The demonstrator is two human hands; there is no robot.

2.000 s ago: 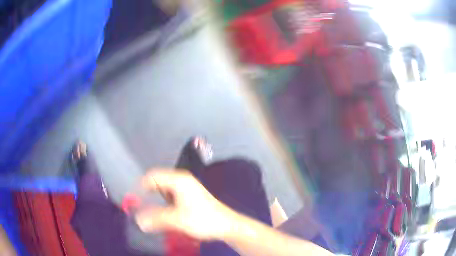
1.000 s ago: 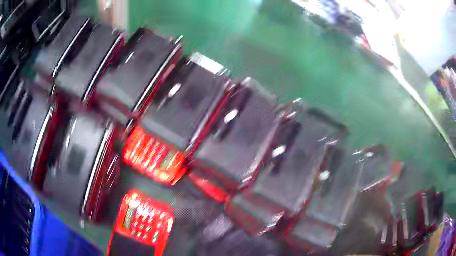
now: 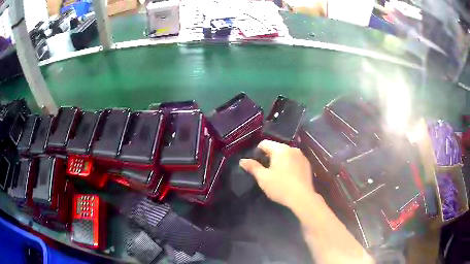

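Note:
My right hand (image 3: pixel 281 167) reaches in from the lower right over the dark middle of the bench. Its thumb and index finger are apart, beside stacked red-rimmed black radios (image 3: pixel 236 121); I see nothing held between them. My left hand is not in view. More radios lie back up in a row (image 3: pixel 143 136) at left. Two show red fronts with pale keys, one upright in the picture (image 3: pixel 88 219) at lower left. Dark dotted grilles (image 3: pixel 178 232) lie loose in front. More radios (image 3: pixel 384 172) are piled at right, partly washed out by glare.
A blue crate (image 3: pixel 18 242) is at the lower left. Boxes of purple cylinders (image 3: pixel 447 193) stand at the right edge. Behind the radios runs a green belt (image 3: pixel 206 72) with a pale edge. Pale posts (image 3: pixel 31 72) rise at left. A white box (image 3: pixel 163 18) stands beyond.
The view has swung from the floor and my legs up to the bench, and now takes in more of it. My right hand, absent one second ago, is now over the bench centre.

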